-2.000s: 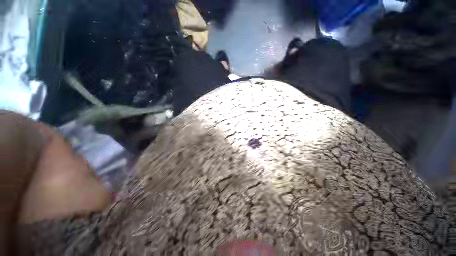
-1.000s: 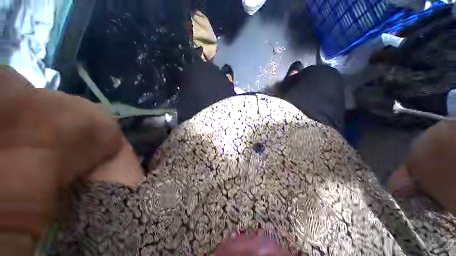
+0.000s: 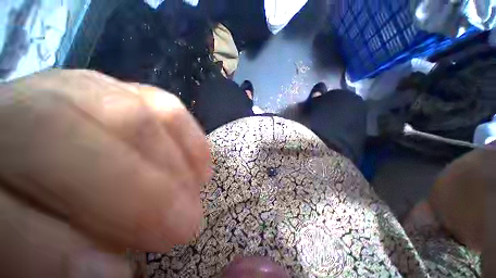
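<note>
My left hand [image 3: 103, 163] is large and close to the camera at the left, cut off by the picture's edge. Its fingers are curled inward and blurred; whether it holds anything is hidden. A skin-coloured part at the lower right edge [image 3: 462, 195] is blurred and cut off; I cannot tell whether it is my right hand or forearm, and no fingers show clearly. No worked piece shows in front of me. The patterned top [image 3: 272, 190] covers my lap between them.
A blue lattice crate [image 3: 375, 38] stands at the top right, with white pieces beside it. A white pointed piece [image 3: 283, 13] hangs at top centre. White cloth [image 3: 32, 32] lies top left. A tan cloth [image 3: 224, 49] is near my feet. A pale rod or cord [image 3: 440, 137] is at right.
My left hand has moved inward and looms larger, with its fingers now in view. The view has shifted so the crate and hanging white piece show more. The skin-coloured part at right entered after the first frame.
</note>
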